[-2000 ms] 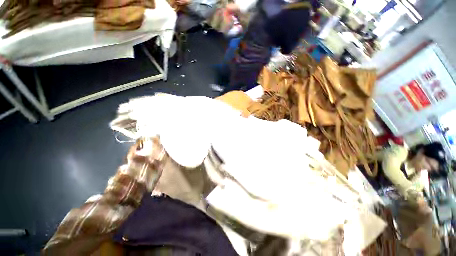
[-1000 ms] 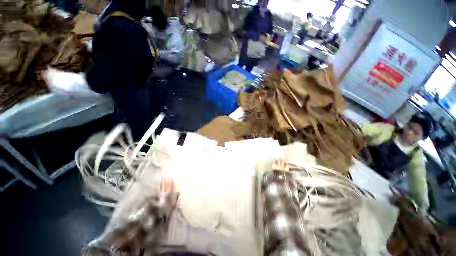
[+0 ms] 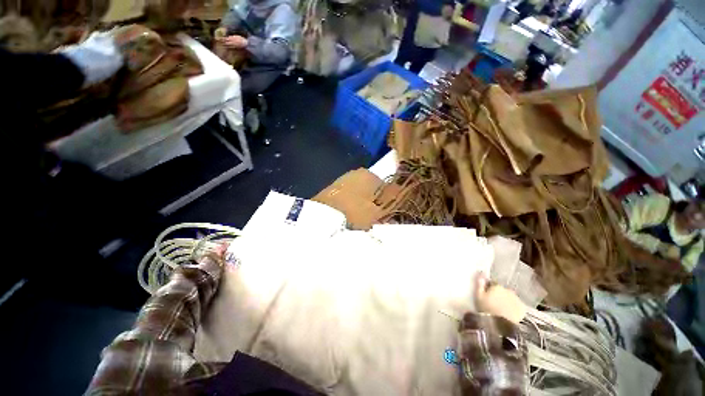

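A stack of cream bag panels [image 3: 348, 294] lies flat in front of me, its middle overexposed. Looped cream handles [image 3: 166, 259] stick out at its left end, and more cream handles [image 3: 576, 348] bunch at its right. My left hand [image 3: 216, 254] is at the left edge by the handles, small and blurred. My right hand [image 3: 498, 298] rests at the right edge, its fingers bent at the panels. Whether either hand grips is unclear. A dark label [image 3: 294, 209] shows at the far left corner. A small bright blue spot [image 3: 451, 356] shows beside my right sleeve.
Tan part-sewn bags [image 3: 518, 147] with tangled straps are heaped behind the stack, with a flat tan piece [image 3: 352, 197] beside them. A blue crate [image 3: 371, 116] stands on the floor beyond. A dark-clothed person [image 3: 39, 178] is close at left, another [image 3: 669, 224] at right.
The cream panels went from a crumpled white heap to a flat spread. My hands moved farther apart, the right one rightward. The dark-clothed person came closer at the left.
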